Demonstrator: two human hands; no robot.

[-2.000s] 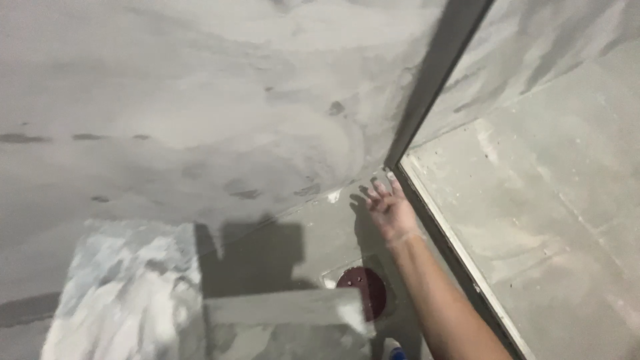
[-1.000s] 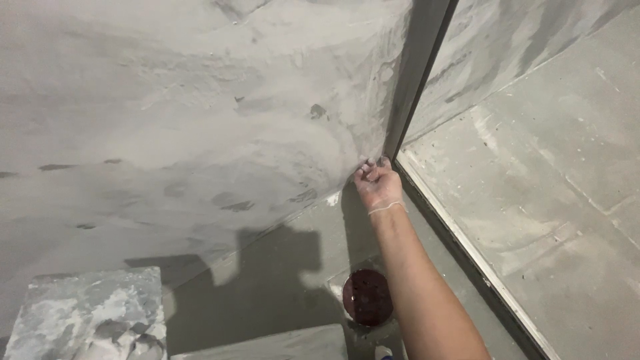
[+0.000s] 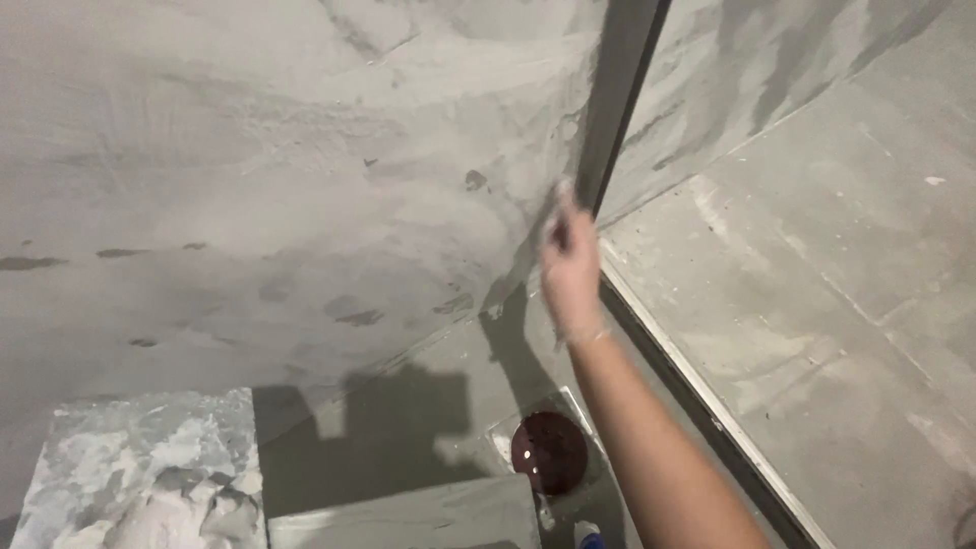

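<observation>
My right hand (image 3: pixel 570 259), blurred and smeared with pale plaster, reaches up to the plastered wall (image 3: pixel 427 191) beside a dark vertical frame post (image 3: pixel 621 99). Its fingers are bent together near the wall; whether they hold anything small cannot be told. At the bottom left a flat board (image 3: pixel 84 450) carries a mound of wet grey plaster (image 3: pixel 179 511). My left hand is out of sight.
A round dark red disc (image 3: pixel 549 454) lies on the floor below my right wrist. A grey ledge (image 3: pixel 404 518) crosses the bottom. The light-edged floor track (image 3: pixel 701 396) runs down to the right, bordering the grey floor (image 3: pixel 823 305).
My right hand has moved up along the wall beside the post, from the low corner where the post meets the floor.
</observation>
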